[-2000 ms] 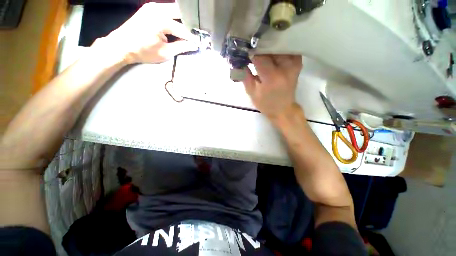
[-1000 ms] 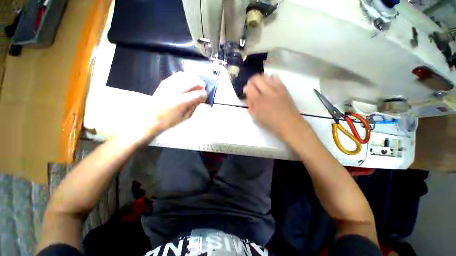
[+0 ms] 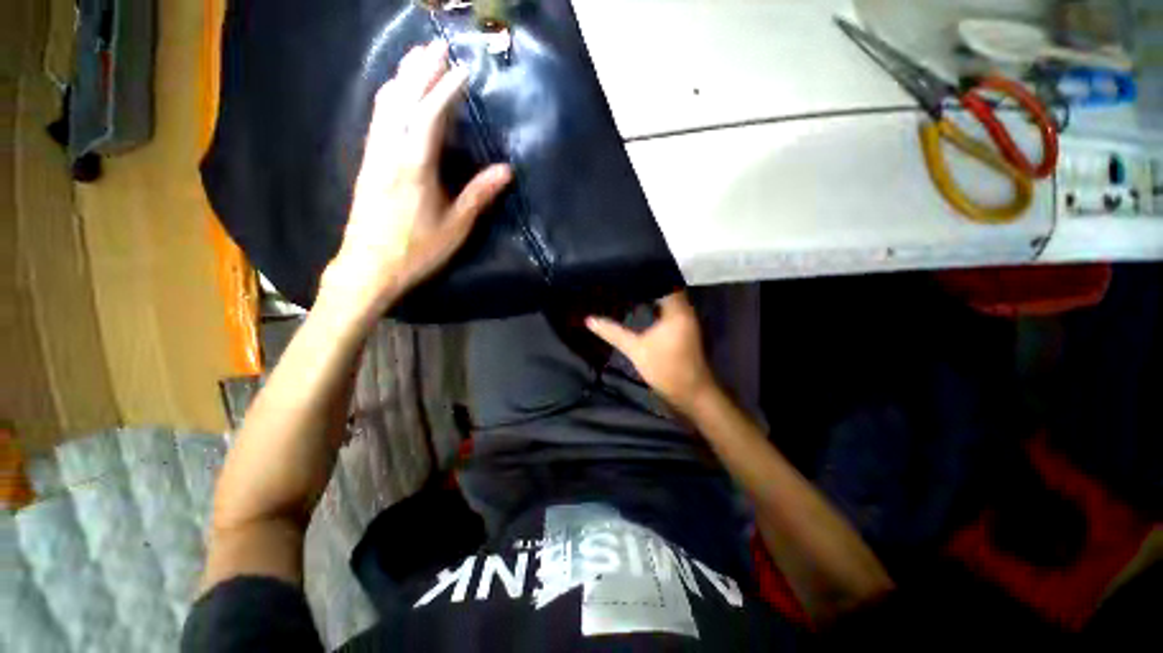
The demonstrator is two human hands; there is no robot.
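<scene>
A shiny black leather panel point(image 3: 306, 153) lies over the white tabletop, its near end hanging over the front edge. A raised seam point(image 3: 495, 147) runs down it from the needle area. My left hand point(image 3: 415, 191) lies on the panel with fingers spread, left of the seam, pressing on its surface. My right hand point(image 3: 657, 344) is at the panel's near edge, below the table edge, with the fingertips partly under the leather. The presser foot area point(image 3: 485, 15) is cut off at the top edge.
Scissors point(image 3: 937, 96) with red and yellow loops lie on the white tabletop point(image 3: 791, 191) at the right. A white plate point(image 3: 1110, 185) with dark dots is at the right corner. A grey tray point(image 3: 112, 83) lies on cardboard at the left, above a quilted pale cover point(image 3: 115, 536).
The black panel now covers the table's left part and hangs over its front. My left hand has moved onto it; my right hand has moved down to its near edge. The view has shifted.
</scene>
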